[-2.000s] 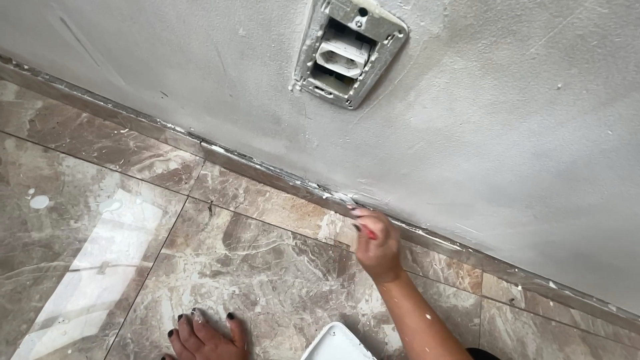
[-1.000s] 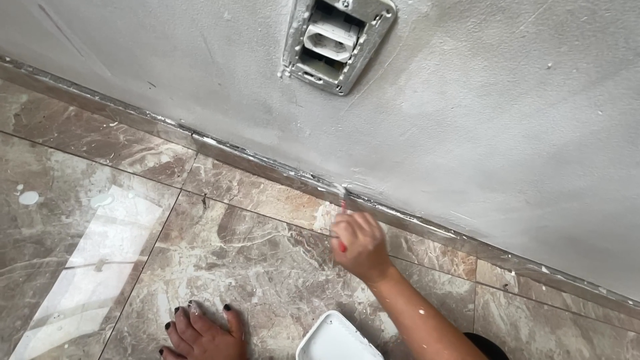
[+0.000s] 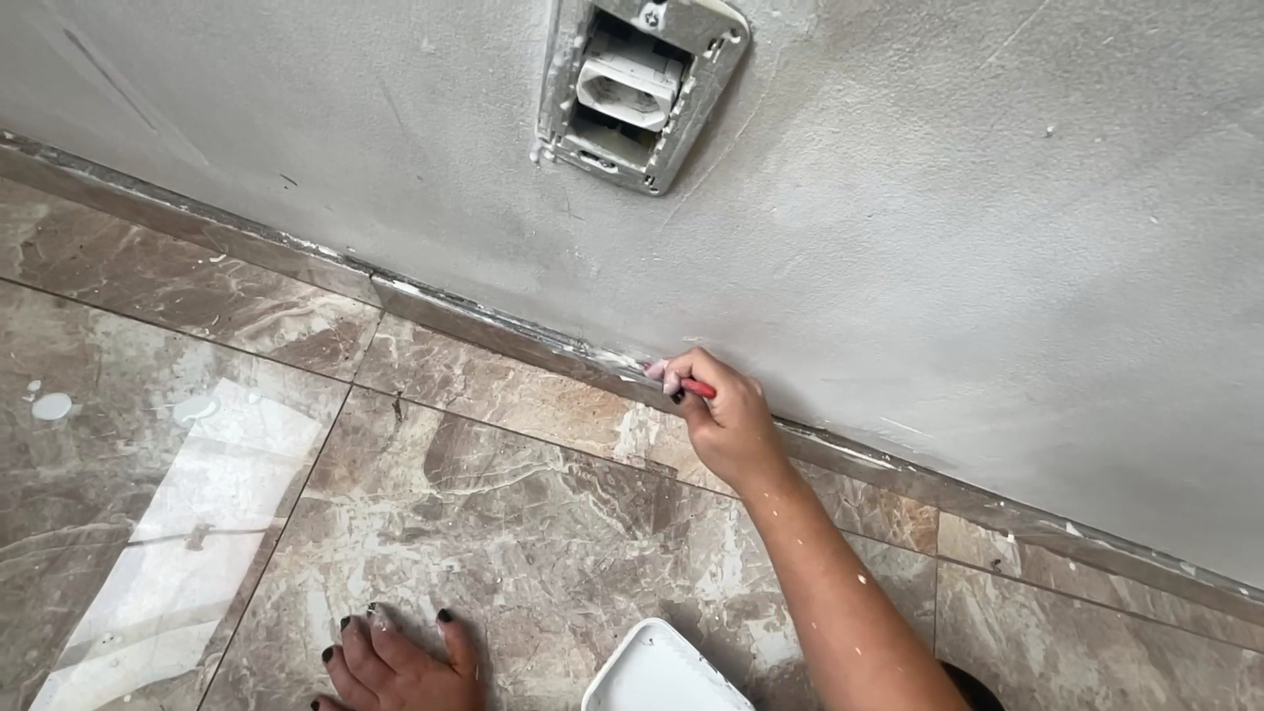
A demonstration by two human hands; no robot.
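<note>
My right hand (image 3: pixel 726 415) is closed around a thin tool with a red handle (image 3: pixel 699 388), probably a small brush; its tip is at the joint between the grey wall (image 3: pixel 889 247) and the top of the tile baseboard (image 3: pixel 513 341). White paint marks that joint near the fingertips. White specks dot the right forearm. At the bottom, my left hand (image 3: pixel 403 664) rests flat on the marbled floor tiles (image 3: pixel 513 543) with its fingers spread, holding nothing. To its right lies a white plastic tray (image 3: pixel 660 671), cut off by the lower edge of the frame.
An uncovered wall socket (image 3: pixel 627 94) in a metal mounting frame is above the baseboard. White paint spots (image 3: pixel 51 406) mark the floor at the left, near a bright window reflection. A dark object (image 3: pixel 973 686) shows partly behind the right forearm.
My right hand has shifted along the top of the baseboard and is now closer against the wall, still holding the red-handled tool. The left hand remains on the floor.
</note>
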